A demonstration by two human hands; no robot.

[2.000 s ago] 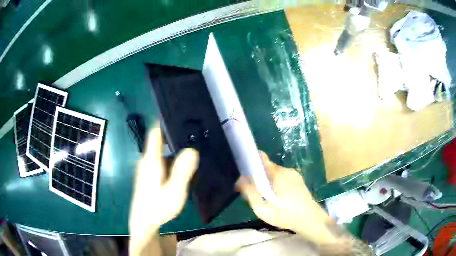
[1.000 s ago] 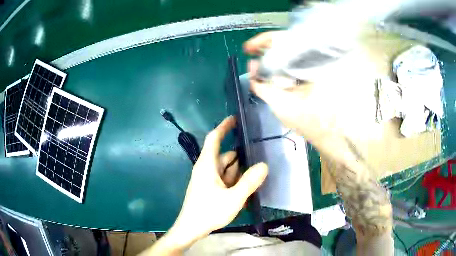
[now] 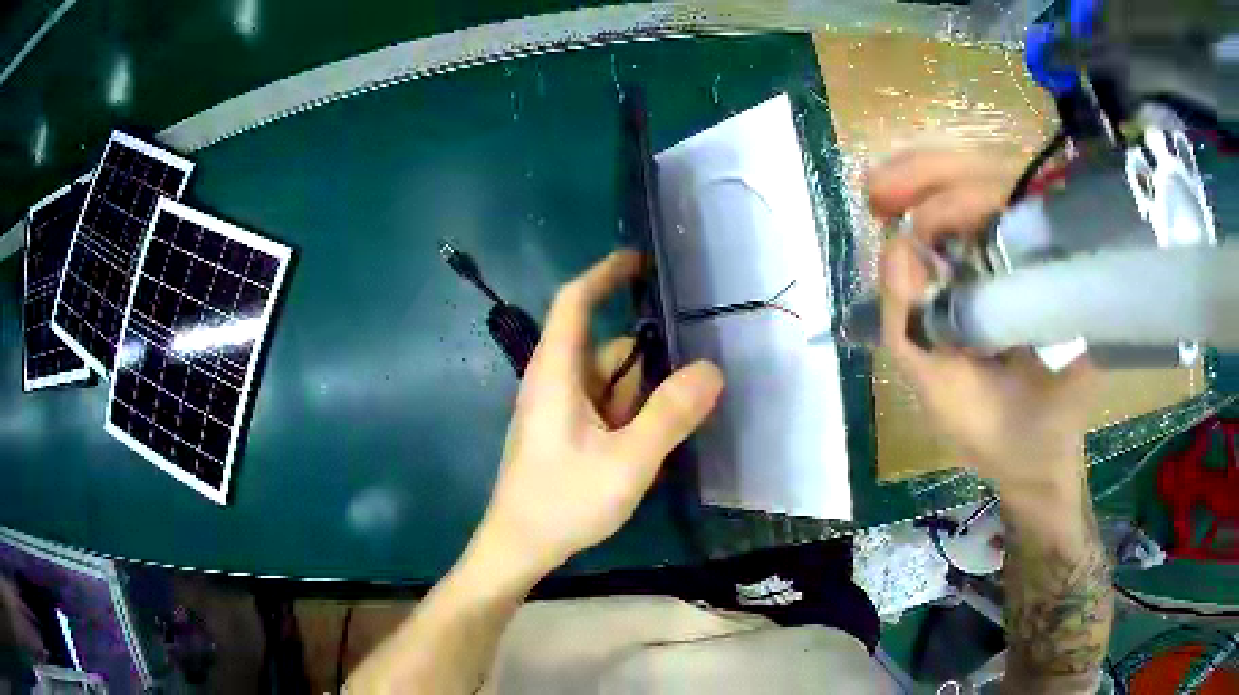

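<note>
My left hand [image 3: 578, 421] holds the black back housing [image 3: 650, 231] upright on its edge, seen edge-on. The solar panel [image 3: 754, 407] lies white back up to the right of the housing, with thin lead wires [image 3: 734, 311] split at the tip across it. My right hand [image 3: 958, 326], blurred, is closed around the dispensing gun [image 3: 1046, 258], whose dark nozzle points left at the panel's right edge. I cannot tell if the nozzle touches it. The tied black output cable [image 3: 510, 333], with a small plug, lies left of the housing.
Overlapping panels [image 3: 199, 346] lie cells up at left on the green surface [image 3: 367, 407]. A shiny tan cardboard sheet [image 3: 938, 441] is at right, partly behind the gun. A pale strip [image 3: 408, 88] runs along the back. A red object [image 3: 1202, 496] is at lower right.
The gun has come into clear view at right and its nozzle now points at the panel. My right hand moved right and down. My left hand still holds the housing, which stands slightly higher in view.
</note>
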